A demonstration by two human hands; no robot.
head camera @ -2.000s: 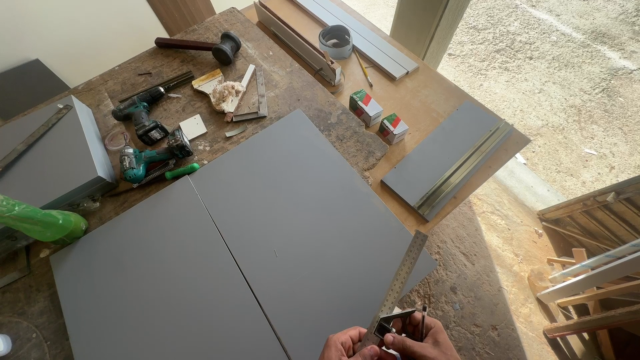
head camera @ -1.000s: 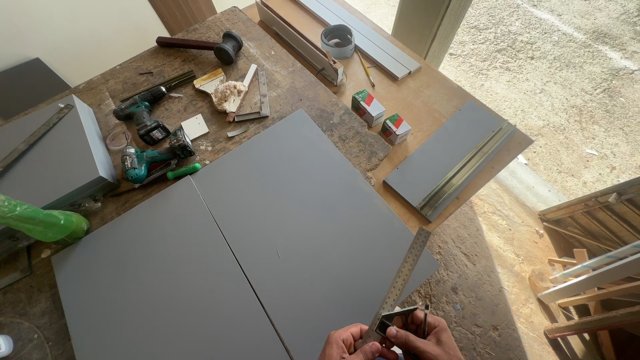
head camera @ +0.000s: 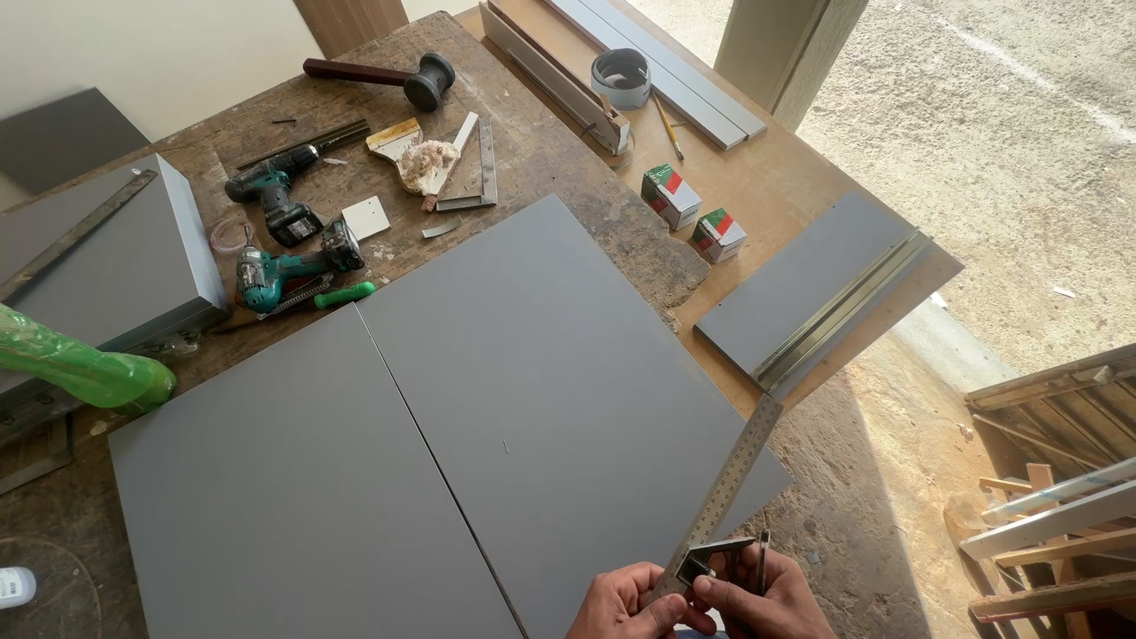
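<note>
At the bottom right, my left hand (head camera: 628,605) grips the lower end of the steel rule of a combination square (head camera: 729,466). My right hand (head camera: 765,596) is closed around the square's head, with its thumb at the knob, and also holds a thin dark pointed tool, perhaps a pencil (head camera: 763,561). The rule slants up and right over the corner of a grey panel (head camera: 568,355). A second grey panel (head camera: 293,497) lies beside it on the left, with a narrow dark gap between them.
Behind the panels lie a cordless drill (head camera: 271,191), an impact driver (head camera: 284,271), a mallet (head camera: 429,82) and a try square (head camera: 486,169). A green plastic bottle (head camera: 89,364) is at left. Two small boxes (head camera: 672,197) and a grey board with metal strips (head camera: 799,284) lie right. Wood pieces (head camera: 1056,541) stand lower right.
</note>
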